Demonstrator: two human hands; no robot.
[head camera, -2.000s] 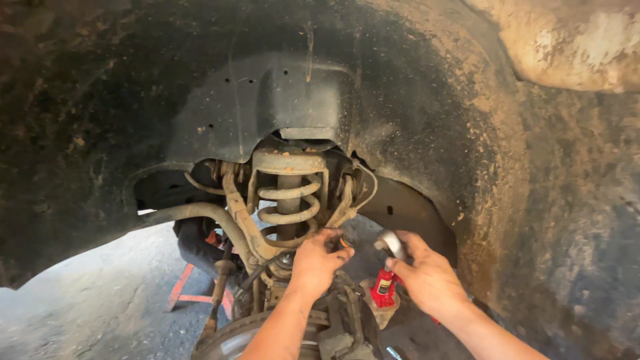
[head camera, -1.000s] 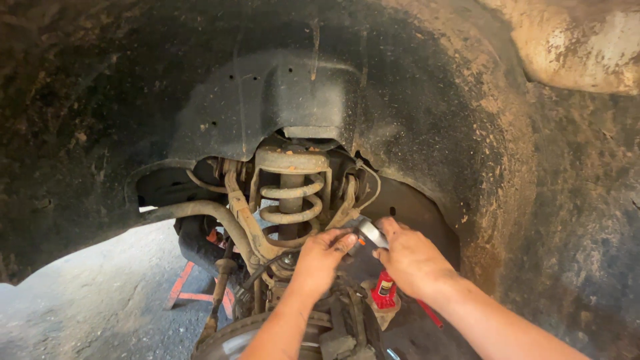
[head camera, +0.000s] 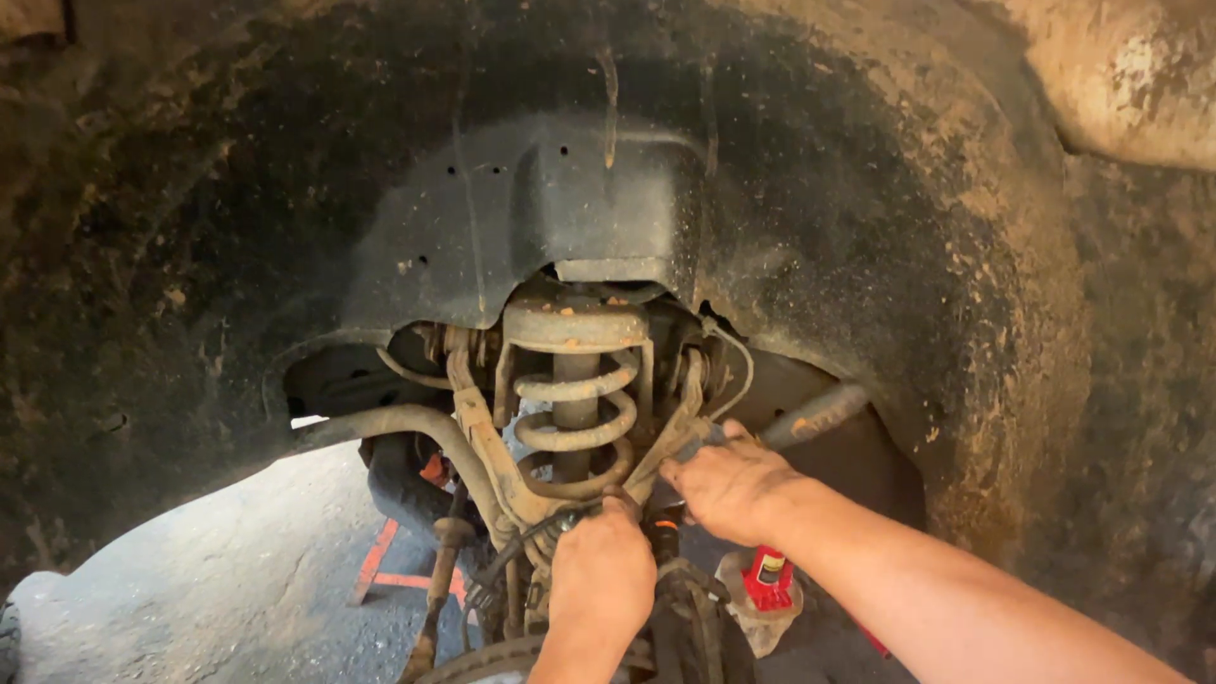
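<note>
My left hand (head camera: 603, 570) is curled at the top of the steering knuckle, below the coil spring (head camera: 576, 418); whatever lies within its fingers is hidden. Higher and to the right, my right hand (head camera: 736, 480) closes around a grey metal tool, beside the right leg of the upper control arm (head camera: 665, 442). A thick grey bar (head camera: 817, 415) with an orange-brown patch slants up and right behind that hand; whether it belongs to the tool is unclear. Between the hands stands a dark cylindrical part with an orange ring (head camera: 666, 527).
The dirty wheel-arch liner (head camera: 608, 209) surrounds the suspension. A curved bar (head camera: 399, 418) and a steering rod (head camera: 444, 560) are at left, with a red metal stand (head camera: 380, 560) behind. Low at right, a red bottle jack (head camera: 769, 579) rests on a pale block (head camera: 760, 627).
My right hand has moved up, and the slanted bar now shows behind it. The shiny metal piece between my hands one second ago no longer shows there. My left hand sits lower, against the knuckle.
</note>
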